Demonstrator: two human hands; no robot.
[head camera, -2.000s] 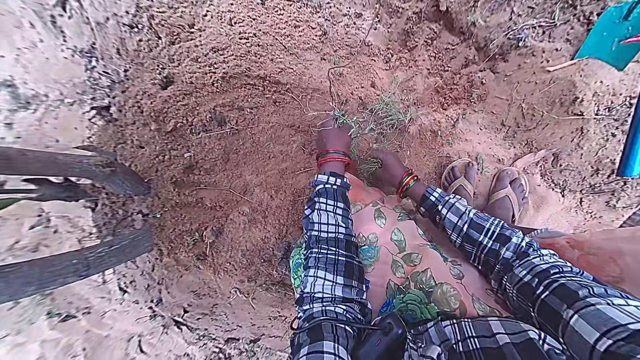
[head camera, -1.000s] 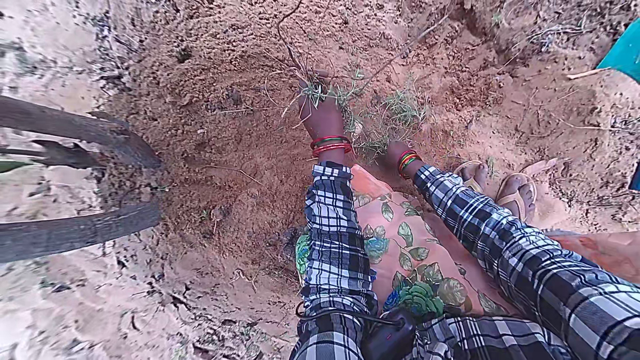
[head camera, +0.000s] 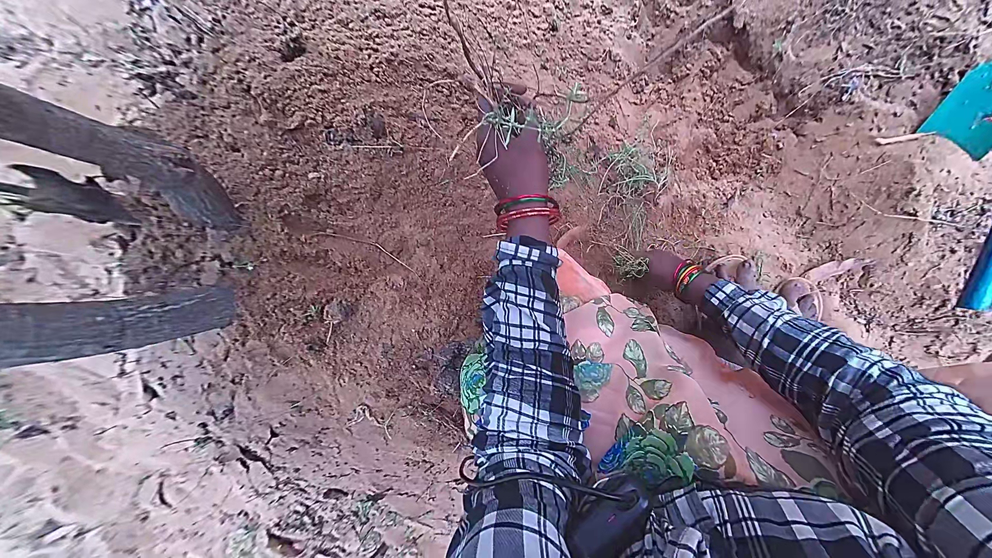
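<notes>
My left hand (head camera: 515, 159), with red and green bangles at the wrist, is closed around thin dry twigs (head camera: 465, 43) and green weeds (head camera: 508, 124) above the loose reddish soil. Closer to my body and to the right, my right hand (head camera: 660, 271) has a small green tuft (head camera: 632, 264) at its fingers; part of this hand is dim and its fingers are hard to make out. Between the hands, a pale green weed clump (head camera: 635, 170) lies on the soil. The floral peach cloth (head camera: 620, 333) over my lap reaches close to both wrists.
Thick grey wooden pieces (head camera: 116, 322) stand at the left. A teal metal blade (head camera: 961, 112) is at the upper right, with a blue bar-like thing (head camera: 978, 279) below it. Sandaled feet (head camera: 798, 294) are beside my right wrist. A long thin branch (head camera: 659, 58) crosses the upper soil.
My left hand has moved farther from my body, holding twigs and weeds. My right hand has shifted back toward the feet, and the small tuft at its fingers has moved with it.
</notes>
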